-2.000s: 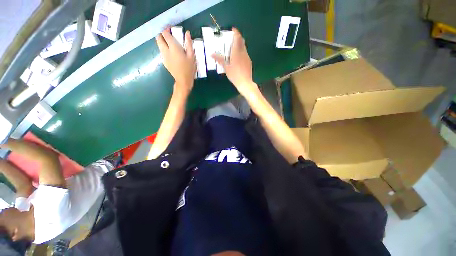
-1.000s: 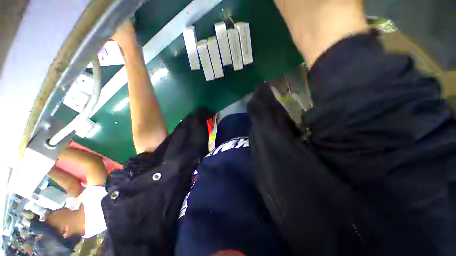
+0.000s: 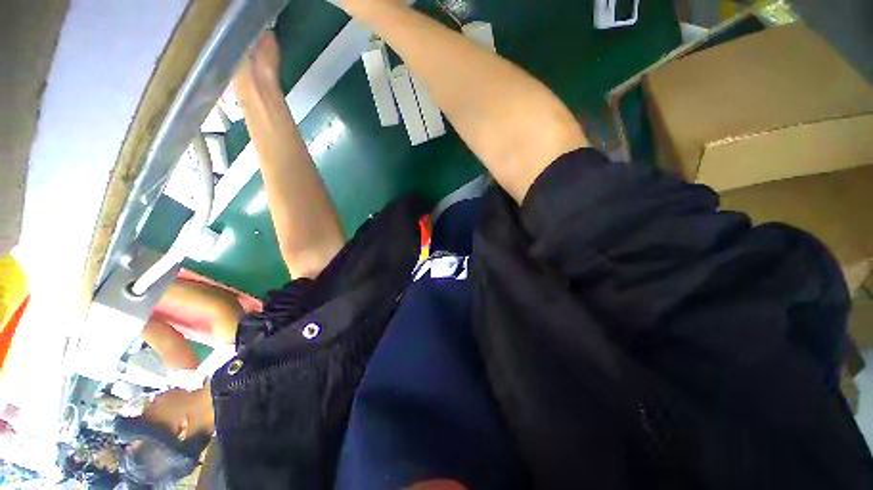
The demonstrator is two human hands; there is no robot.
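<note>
Several narrow white boxes stand side by side on the green bench point(image 3: 335, 177); one white box point(image 3: 380, 88) is at the left of the row. My right forearm crosses over the row and hides part of it; the hand itself is beyond the top edge. My left hand point(image 3: 257, 67) is over the far side of the pale rail, by the overhead shelf edge, near other white boxes point(image 3: 212, 153). Its fingers are partly hidden, and I cannot tell whether it holds anything.
An open brown carton point(image 3: 766, 91) stands beside the bench end at the right. A white-framed piece point(image 3: 615, 11) lies at the bench's top right. The overhead shelf point(image 3: 158, 124) runs along the left. A person point(image 3: 182, 412) sits at the lower left.
Both hands have left the white row they held two seconds ago. Since one second ago my right arm has swung from the right across the row toward the upper left. The view has shifted.
</note>
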